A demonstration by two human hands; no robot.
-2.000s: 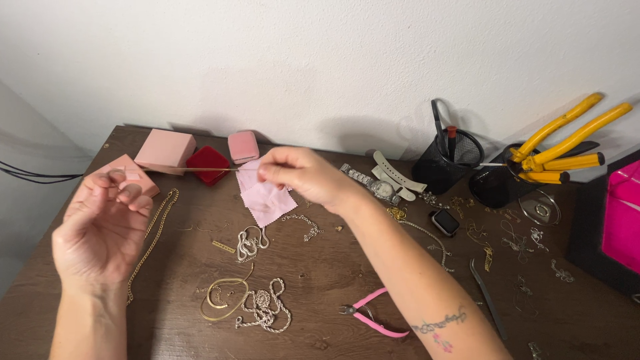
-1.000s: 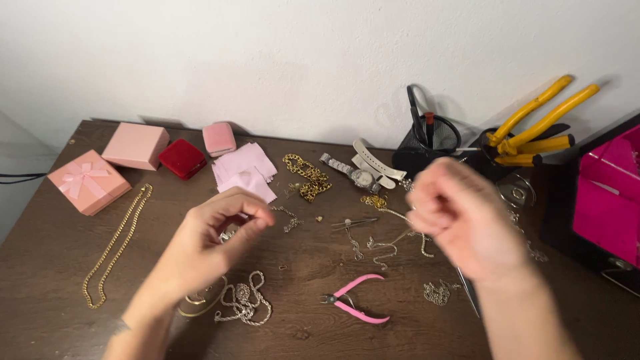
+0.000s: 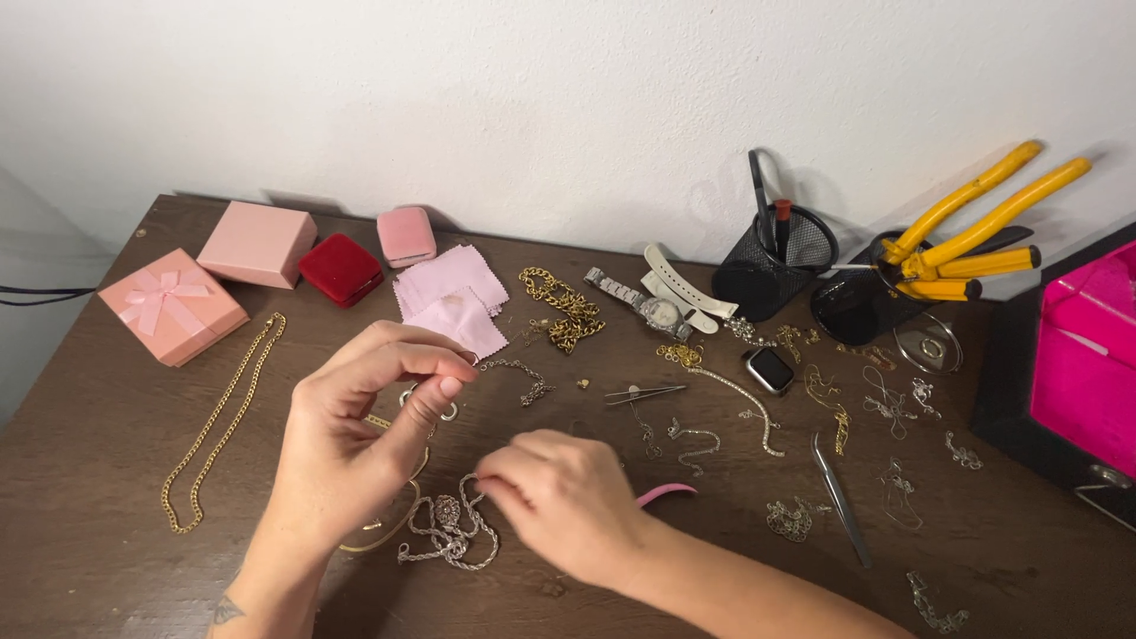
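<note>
My left hand is raised over the table, thumb and forefinger nearly meeting; a tiny bit of something thin shows at the fingertips, too small to name. Behind its fingers lies a silver chain. My right hand is low, its fingertips by the upper edge of a silver rope chain with a round ornament; whether they grip the chain is unclear. Beyond the right hand the pink handle of the pliers sticks out, the rest hidden. A gold bangle is partly covered by my left hand.
Left and back: a gold chain, a bow-topped gift box, a red velvet box, pink cloths. Right: a metal wristwatch, a smartwatch case, tweezers, mesh holders, yellow-handled cutters and several fine chains.
Since a second ago my right hand has come down and left, from beside the mesh holders to the silver rope chain. The pliers, then in full view, are now mostly hidden by it.
</note>
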